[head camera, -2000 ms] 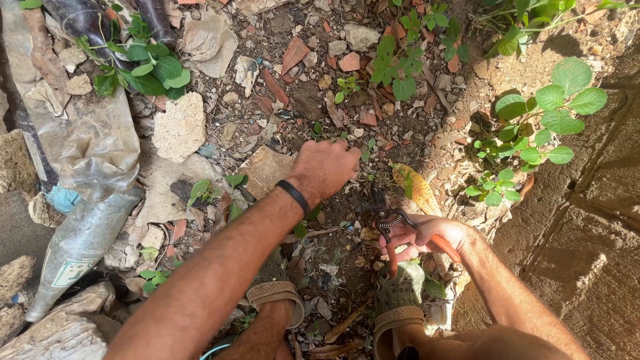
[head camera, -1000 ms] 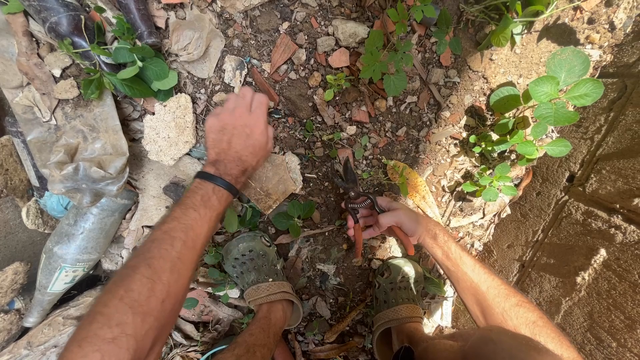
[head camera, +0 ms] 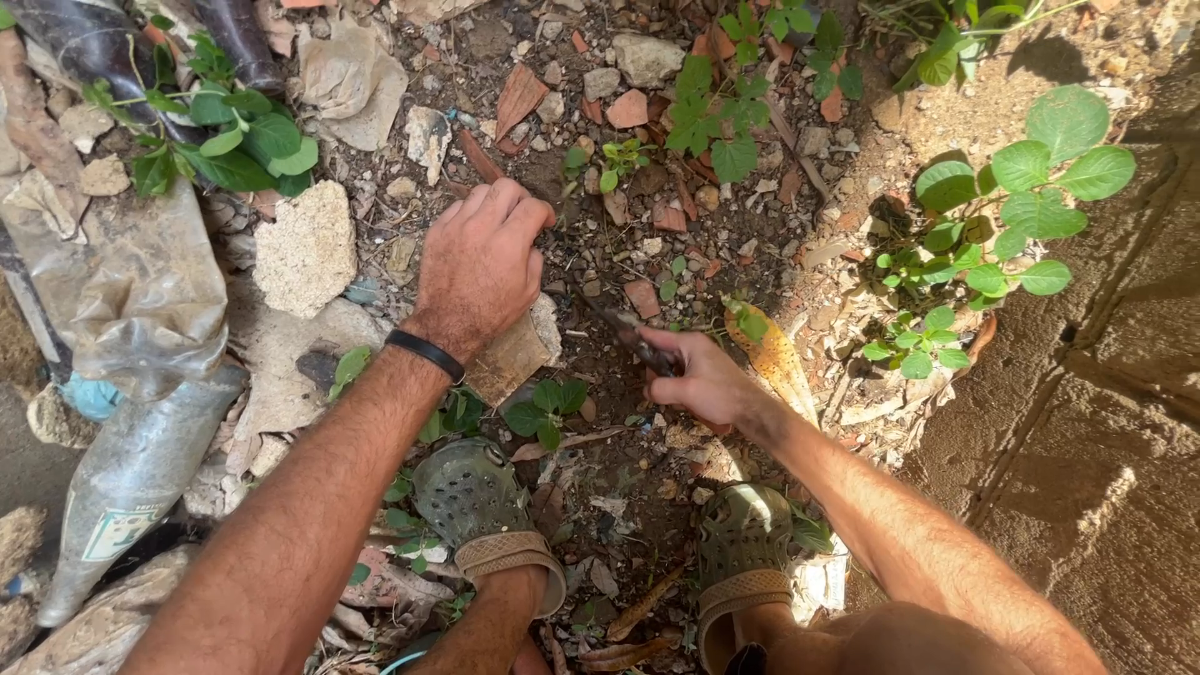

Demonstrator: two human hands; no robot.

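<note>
My left hand [head camera: 483,258], with a black band at the wrist, is low over the rubble soil with its fingers curled down. Its fingertips are hidden, so whether they pinch anything does not show. Below its palm lies a flat brown tile piece [head camera: 511,361]. To the right, my right hand [head camera: 698,375] grips a pair of pruning shears [head camera: 642,345], blurred, their dark blades pointing up and left toward the left hand. A small light-green seedling [head camera: 623,161] grows up and to the right of the left hand. A yellow spotted leaf [head camera: 773,356] lies beside the right hand.
My feet in green clogs [head camera: 473,492] stand below the hands. A glass bottle [head camera: 141,487] and plastic sheeting [head camera: 155,281] lie at left. Leafy plants [head camera: 1041,202] grow beside a rough block wall [head camera: 1106,422] at right. Stones and brick shards [head camera: 520,98] cover the ground.
My left hand has moved right and down since a second ago, toward the shears. The right hand has turned from palm up to knuckles up, still around the shears.
</note>
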